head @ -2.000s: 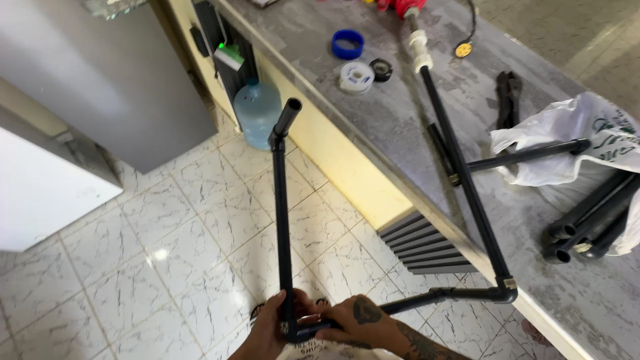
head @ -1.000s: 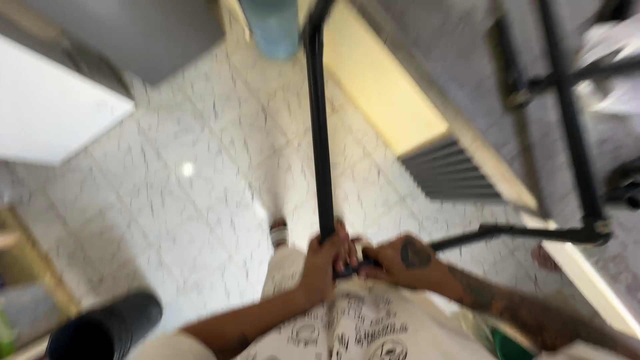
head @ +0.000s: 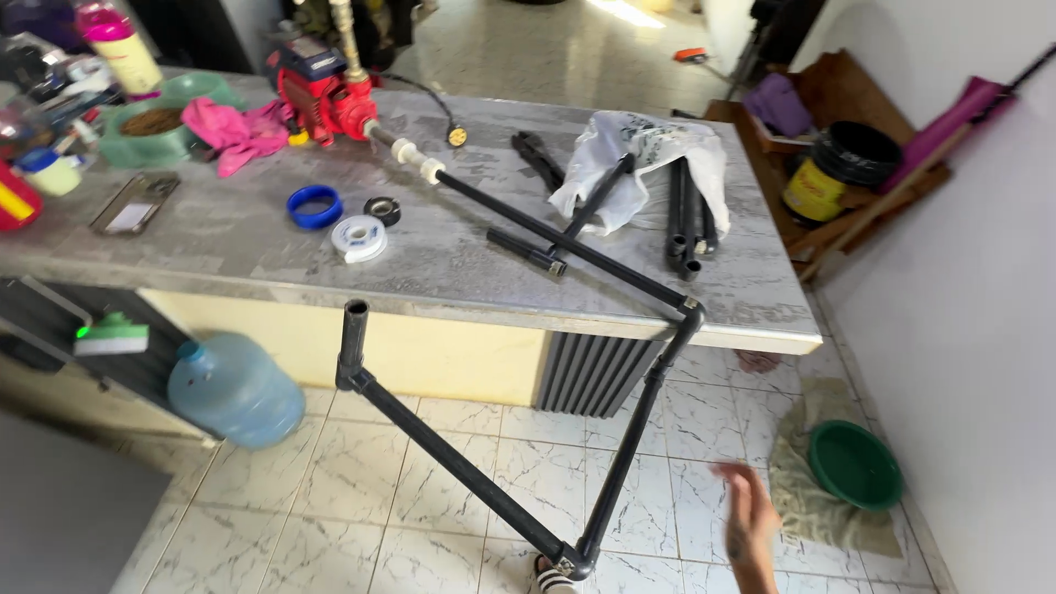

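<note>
My right hand (head: 749, 516) is raised over the tiled floor, right of the black plastic pipe assembly (head: 462, 450), touching nothing. My left hand is out of frame. The assembly hangs past the counter's edge, bends at several elbows, and joins a black pipe (head: 561, 235) that runs over the countertop to white fittings (head: 417, 161) on a red water pump (head: 326, 99). Beside that pipe lie a tee-shaped pipe piece (head: 528, 252), black-handled pliers (head: 538, 158) and a white plastic bag (head: 639, 165) with loose pipes (head: 689, 219). A roll of white thread tape (head: 360, 239) sits near black and blue rolls.
The grey countertop (head: 445, 280) crosses the view. A blue water jug (head: 235, 392) stands below it at left. A green basin (head: 855, 464) is on a cloth at right, below a black bucket (head: 841, 169). A phone (head: 134, 205) lies on the counter at left.
Both hands have let go of the pipe assembly's lower corner. My right hand is now off to the right; my left hand has left the view. The view has swung up toward the counter.
</note>
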